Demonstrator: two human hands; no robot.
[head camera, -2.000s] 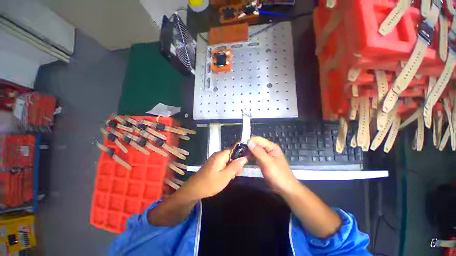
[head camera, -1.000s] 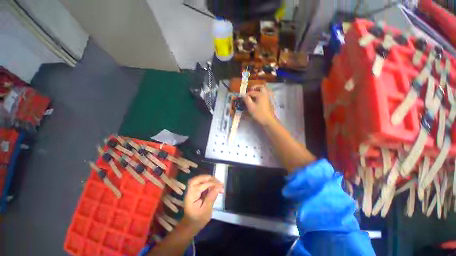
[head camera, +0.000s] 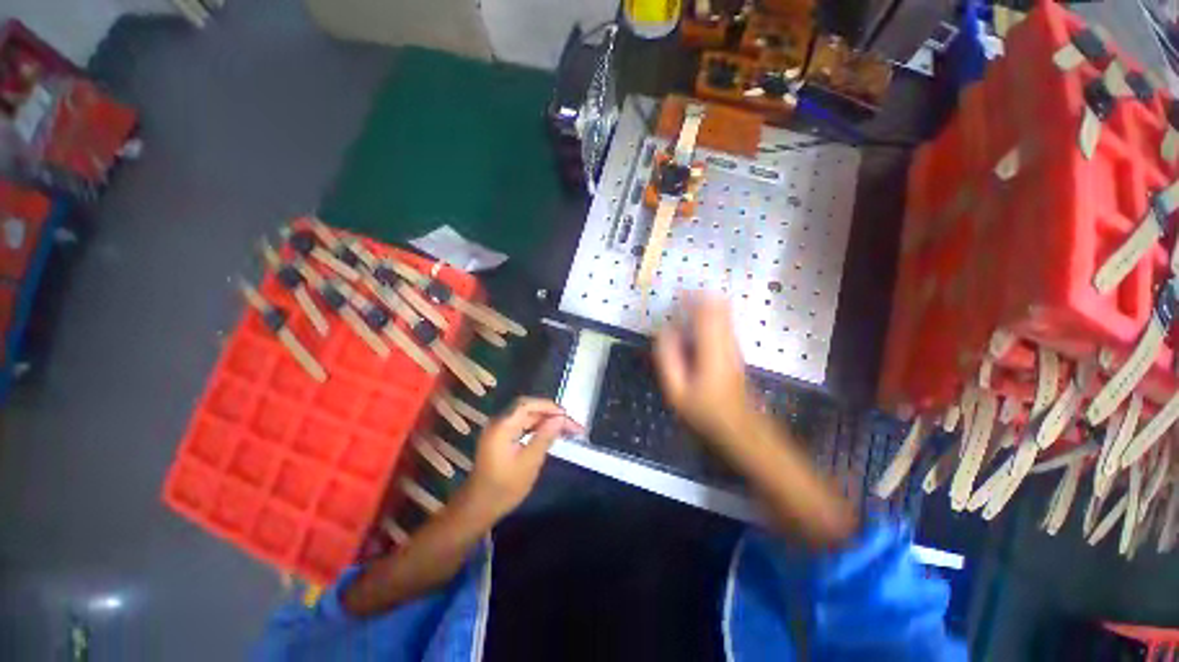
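A wristwatch with a dark case (head camera: 674, 179) and long beige strap lies across the orange-brown marking fixture (head camera: 696, 194) on the upper left of the perforated plate (head camera: 789, 246). The strap runs up past the fixture and down over the plate. My right hand (head camera: 700, 369) is blurred, below the watch and apart from it, over the plate's lower edge. It looks empty with its fingers apart. My left hand (head camera: 515, 453) is left of the keyboard (head camera: 647, 420), its thumb and fingertips close together. Whether they hold something tiny I cannot tell.
A red tray (head camera: 278, 433) at left holds several watches in its upper part. A tall stack of red trays (head camera: 976, 233) with hanging straps stands at right. Spare fixtures (head camera: 776, 45) and a yellow-labelled bottle (head camera: 652, 13) are behind the plate. A paper scrap (head camera: 458, 248) lies near the left tray.
The watch went from both hands onto the fixture. My right hand has let go of it and moved back down towards the keyboard. My left hand stays low at left.
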